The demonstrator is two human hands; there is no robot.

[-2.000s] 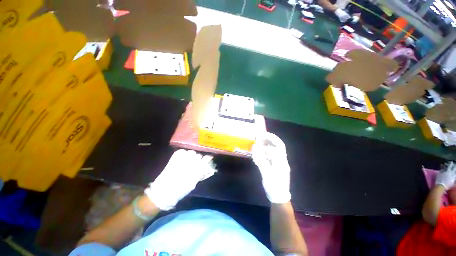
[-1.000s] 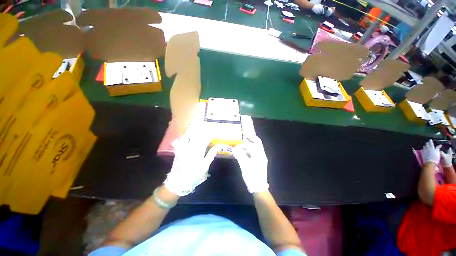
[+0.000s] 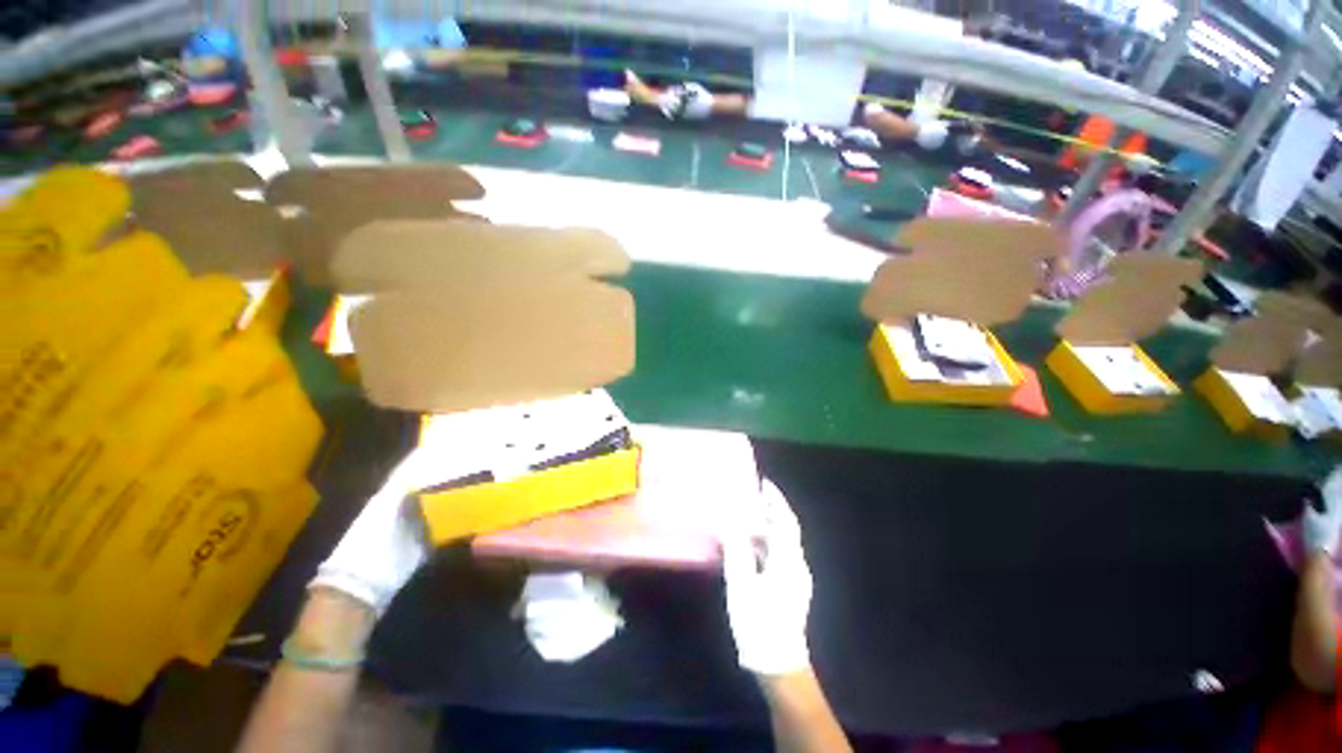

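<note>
A yellow retail carton [image 3: 530, 496] is turned slightly and overhangs the left part of the pink slab [image 3: 589, 547]. Its brown lid [image 3: 501, 341] stands open behind it. A white insert [image 3: 515, 437] with dark slots and a dark edge sits in the carton, its right side raised. My left hand [image 3: 378, 547], in a white glove, grips the carton's left side; its fingertips are partly hidden. My right hand [image 3: 768, 581], also gloved, is at the slab's right edge; whether it grips is unclear. A crumpled white piece [image 3: 570, 615] lies on the black surface before the slab.
Flat yellow blanks [image 3: 147, 486] are stacked at left. Open cartons stand on the green belt [image 3: 707, 338], one with a dark device [image 3: 954, 341] at right. Red pads [image 3: 1030, 391] lie under some cartons. Another worker's gloved hand [image 3: 1325, 515] is at the right edge.
The carton has turned and shifted left on the slab, its lid now facing me. My left hand moved to its left side, my right to the slab's edge. The white piece is now visible.
</note>
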